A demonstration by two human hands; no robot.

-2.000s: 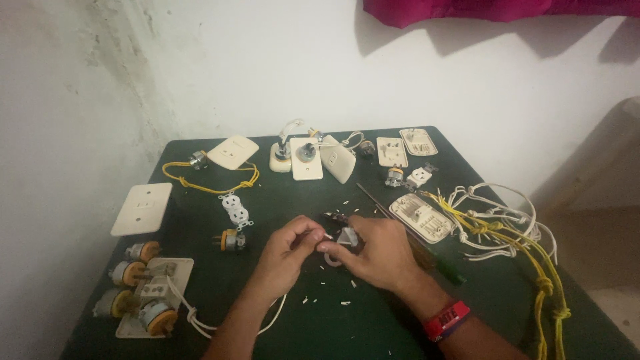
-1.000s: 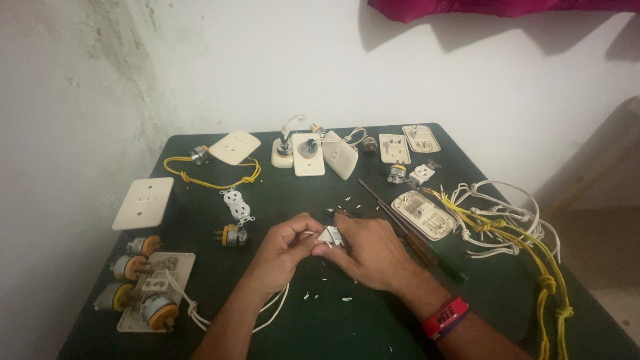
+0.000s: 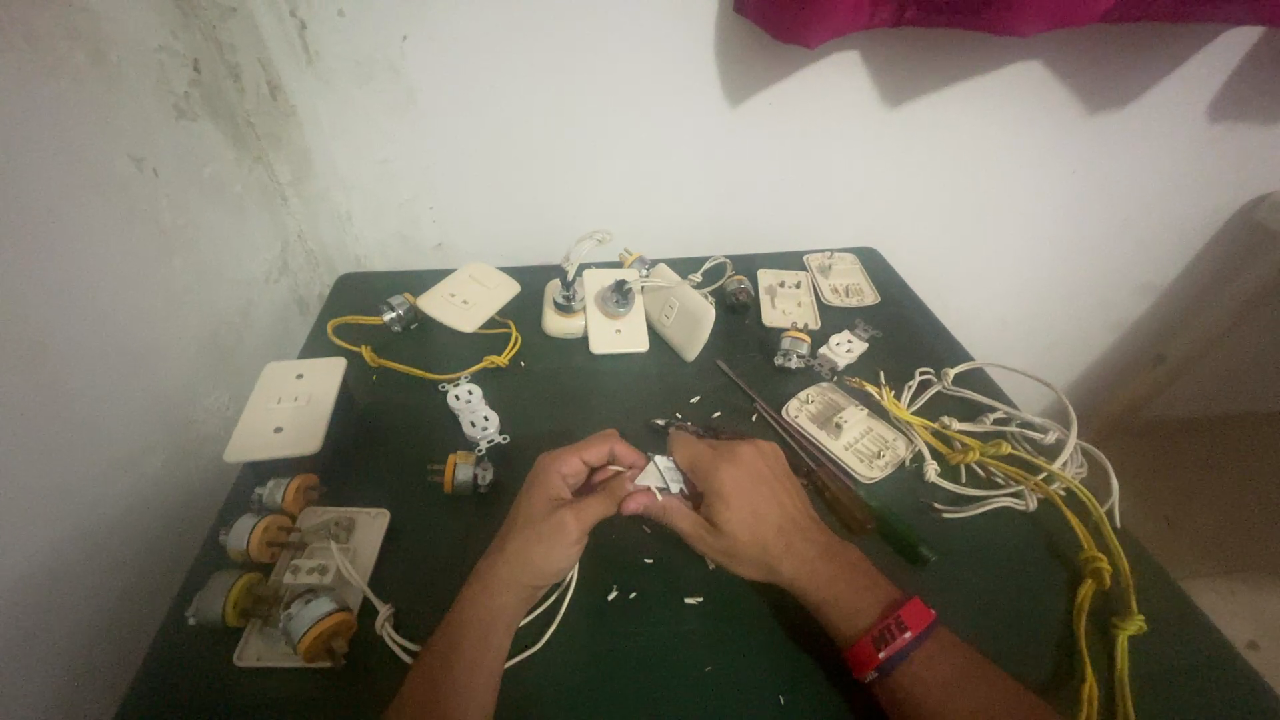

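Near the middle of the dark green table, my left hand (image 3: 573, 500) pinches the end of a white electrical wire (image 3: 545, 610), which runs down behind that wrist. My right hand (image 3: 735, 495) grips a small white and metal piece (image 3: 660, 474), whose exact kind I cannot tell. The wire end and this piece meet between the fingertips of both hands. Just beyond the right fingers, the dark tip of a tool (image 3: 665, 425) shows, the rest of it hidden by that hand. Short white scraps of insulation (image 3: 692, 600) lie around the hands.
Several electrical plugs (image 3: 318, 627) rest on a cream outlet plate (image 3: 372, 530) at left, beside a duplex receptacle (image 3: 472, 413). Cream plates (image 3: 617, 335) line the back. Two screwdrivers (image 3: 905, 535), an open cover (image 3: 850, 430) and knotted yellow wires (image 3: 1095, 570) lie at right.
The small white piece between my fingers has turned, showing more of its pale face than two seconds ago. Both hands stay in about the same place.
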